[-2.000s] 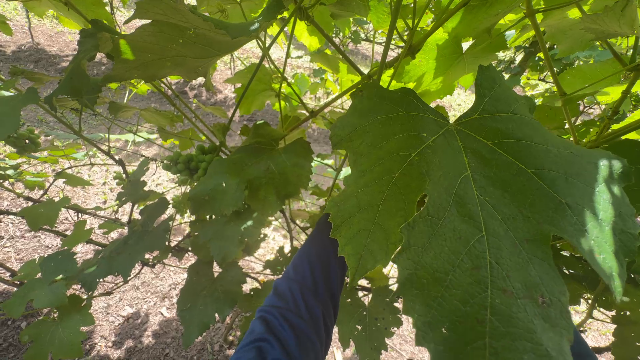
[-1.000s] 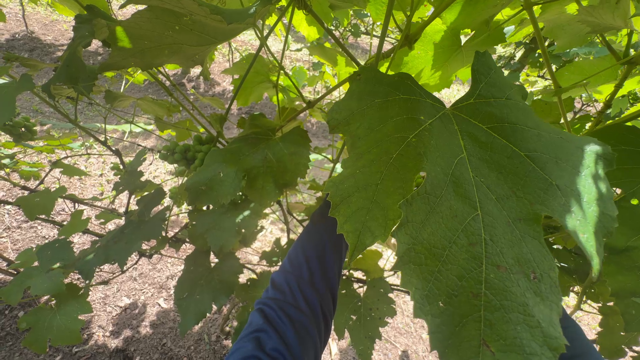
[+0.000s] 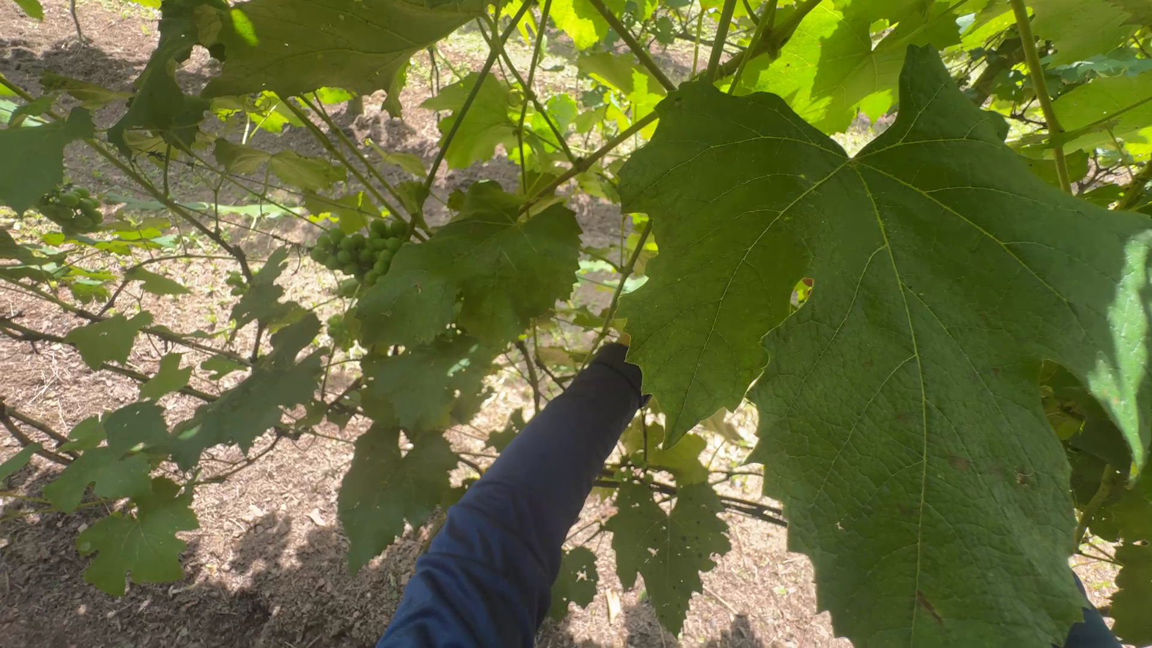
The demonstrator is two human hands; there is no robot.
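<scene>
My left arm, in a dark blue sleeve (image 3: 517,508), reaches up from the bottom centre into a grapevine. Its cuff ends beside a large green grape leaf (image 3: 864,297), and my left hand is almost wholly hidden there, so what it touches does not show. A bunch of green grapes (image 3: 364,250) hangs left of the cuff, partly behind a smaller vine leaf (image 3: 486,270). A bit of blue sleeve (image 3: 1091,621) shows at the lower right edge; my right hand is out of sight behind the big leaf.
Another green grape bunch (image 3: 70,207) hangs at the far left. Thin woody canes (image 3: 117,367) cross the left side, and a green shoot (image 3: 1042,90) rises at the upper right. Below lies ground strewn with dry litter (image 3: 297,549).
The cuff of my left sleeve has shifted slightly right and lower behind the large leaf's edge. The view has moved a little.
</scene>
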